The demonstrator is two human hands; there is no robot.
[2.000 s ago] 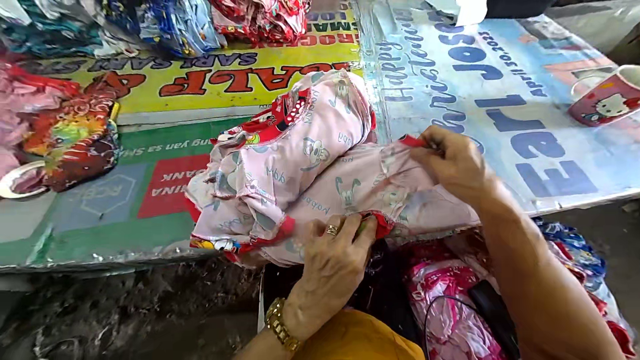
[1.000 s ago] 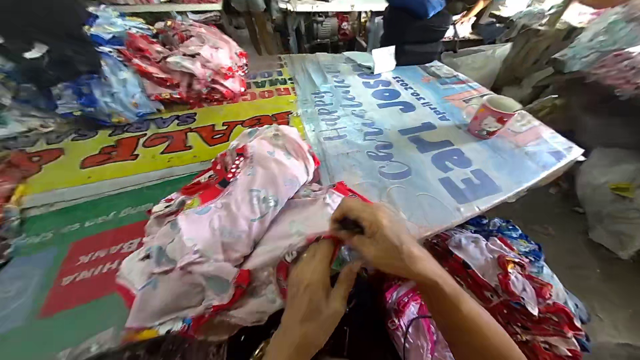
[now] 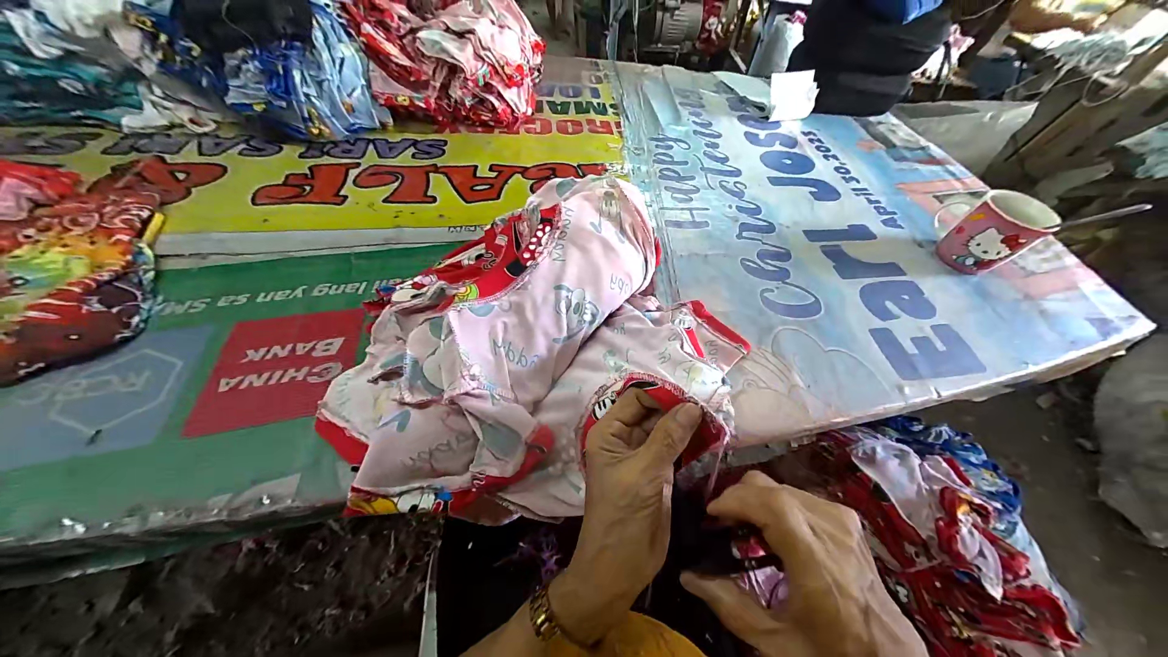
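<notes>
A pink printed garment with red trim [image 3: 538, 338], seams showing, lies bunched on the table's front edge. Between thumb and fingers, my left hand [image 3: 630, 465] pinches the red edging at its near right side; a bracelet is on that wrist. Loose threads hang from the edging there. Just right of and below it is my right hand [image 3: 803, 566], off the garment, its thumb and fingers curled about a small dark tool [image 3: 744, 552], possibly thread snips. The tool's tips cannot be made out against the dark background.
Banner-covered table [image 3: 274, 265]. Bundled blue clothes [image 3: 292, 73] and red-pink clothes [image 3: 452, 55] lie at the back, a colourful red garment [image 3: 73, 274] at left. A cup with a spoon [image 3: 985, 237] stands at right. More garments [image 3: 958, 538] are heaped below the table edge.
My right hand has come away from the garment's edge, down and toward me; earlier it was at the red trim. My left hand still holds the trim. The view swung right and back.
</notes>
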